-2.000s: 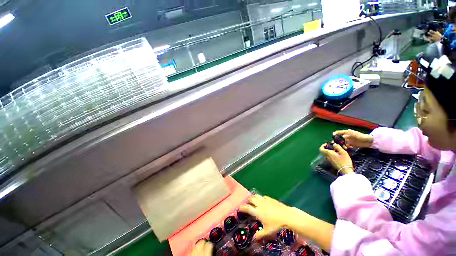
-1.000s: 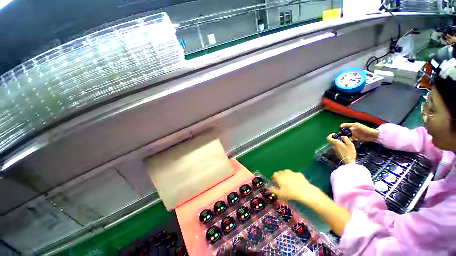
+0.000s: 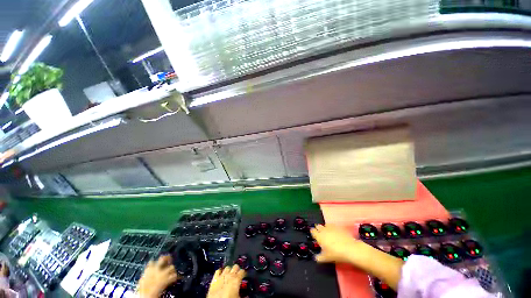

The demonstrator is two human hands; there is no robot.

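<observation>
Round black watch units with small red lights lie loosely on a black mat (image 3: 314,279) in front of me. My right hand (image 3: 342,245) reaches in from the right, fingertips at a watch unit by the mat's right edge; its grip is unclear. My left hand (image 3: 227,283), cut off by the bottom edge, is at the mat's left side beside watch units; its fingers point away from me and its hold is unclear. A clear blister tray (image 3: 495,273) holds lit watch units (image 3: 413,229) on a salmon sheet (image 3: 349,218).
A cream board (image 3: 362,169) leans on the back panel. Dark-filled blister trays (image 3: 205,216) stand at left. Another hand (image 3: 156,279), apparently another person's, is beside a dark, blurred object. Stacked clear trays (image 3: 303,35) and a potted plant (image 3: 43,102) stand on the shelf.
The view has swung left, bringing the black mat and left trays into sight. My right hand has moved from the clear tray to the mat's right edge. My left hand is in view again.
</observation>
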